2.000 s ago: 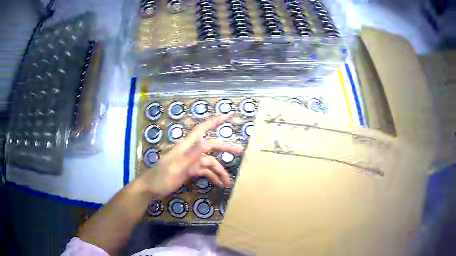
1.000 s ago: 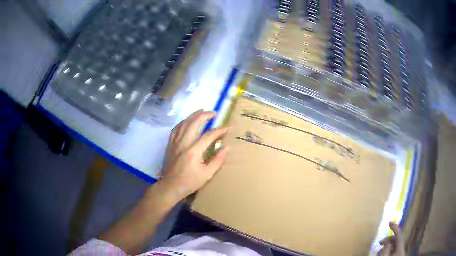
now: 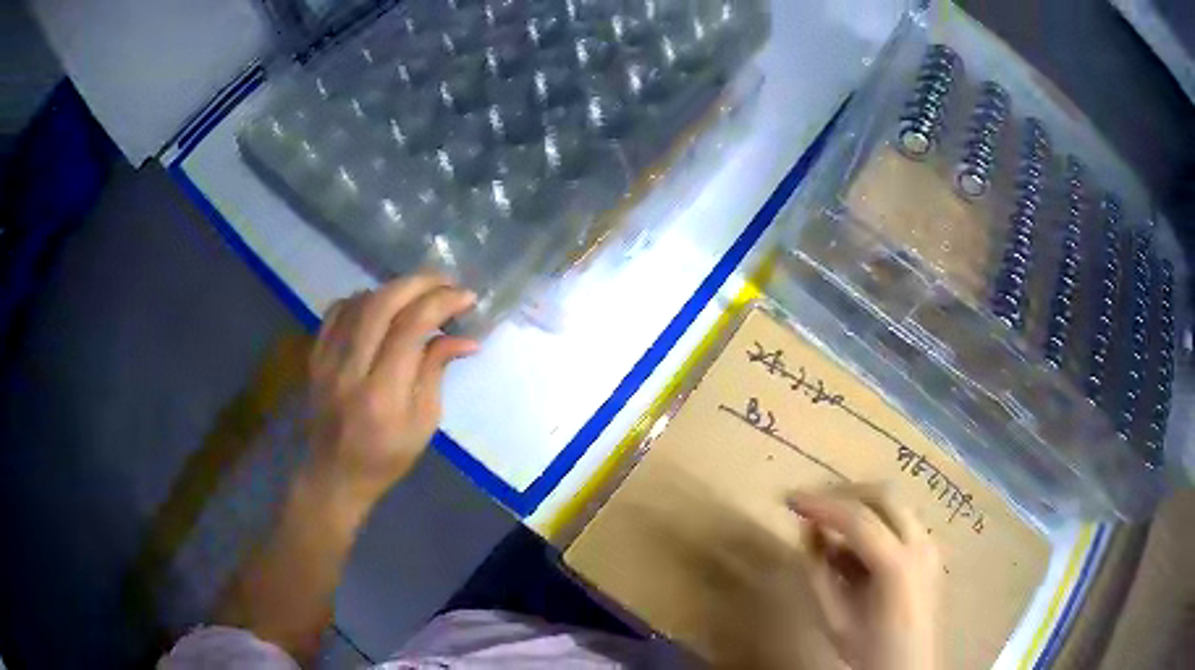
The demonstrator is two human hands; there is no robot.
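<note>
The cardboard sheet [image 3: 682, 524] with handwriting lies flat in front of me, covering what is under it. My right hand [image 3: 872, 563] is blurred above its right part, fingers curled and apart, with nothing visible in it. The nested stack of spare blister trays [image 3: 511, 118], grey-clear with rows of shiny bumps, lies at the upper left. My left hand [image 3: 387, 380] is at the stack's near corner, with its fingertips at the tray edge. Whether they grip it is unclear.
The clear source tray [image 3: 970, 327] stands beyond the cardboard at the right, with round parts [image 3: 1020, 249] in long dark rows. Blue tape [image 3: 682, 327] and yellow tape [image 3: 642, 425] run between the stack and the cardboard. Grey floor shows at lower left.
The view has swung left. My left hand has left the cardboard's edge and reached the blister stack's corner. My right hand has moved from the cardboard's right edge to over it.
</note>
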